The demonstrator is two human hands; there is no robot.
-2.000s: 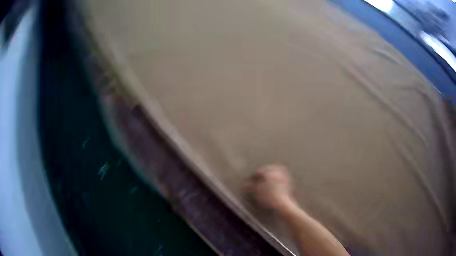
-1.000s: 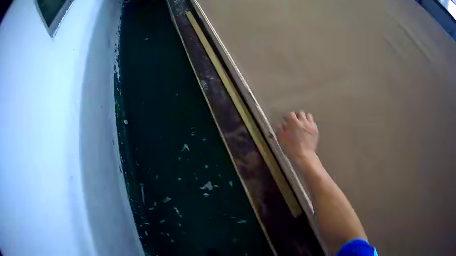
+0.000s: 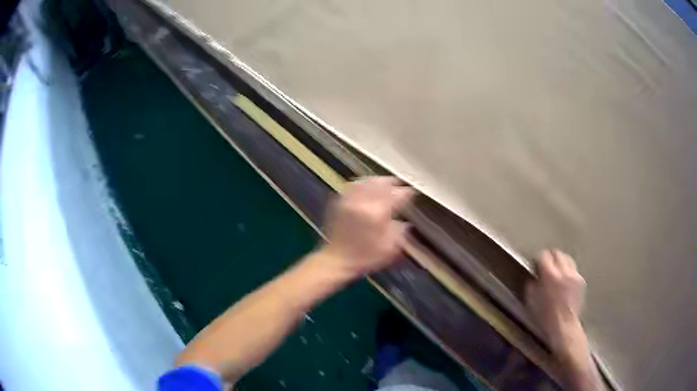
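The tan fabric ply (image 3: 474, 114) covers the table, its pale selvedge running diagonally along the near side. My left hand (image 3: 368, 225) reaches from the lower left, slightly blurred, with its fingertips pinching the cloth edge. My right hand (image 3: 558, 286) grips the same edge further right, thumb hidden. Between the hands the edge is raised, with a dark gap under it and the layered fabric lay (image 3: 478, 263) below.
A long yellow strip (image 3: 290, 145) lies on the worn dark table edge (image 3: 199, 76), partly behind my left hand. The green aisle floor (image 3: 191, 198) has small scraps. A white wall (image 3: 61, 229) stands left. My leg and foot show at the bottom.
My left hand has come into view and taken the cloth edge. My right hand has moved from on top of the cloth to its edge, which is now raised. The view has turned.
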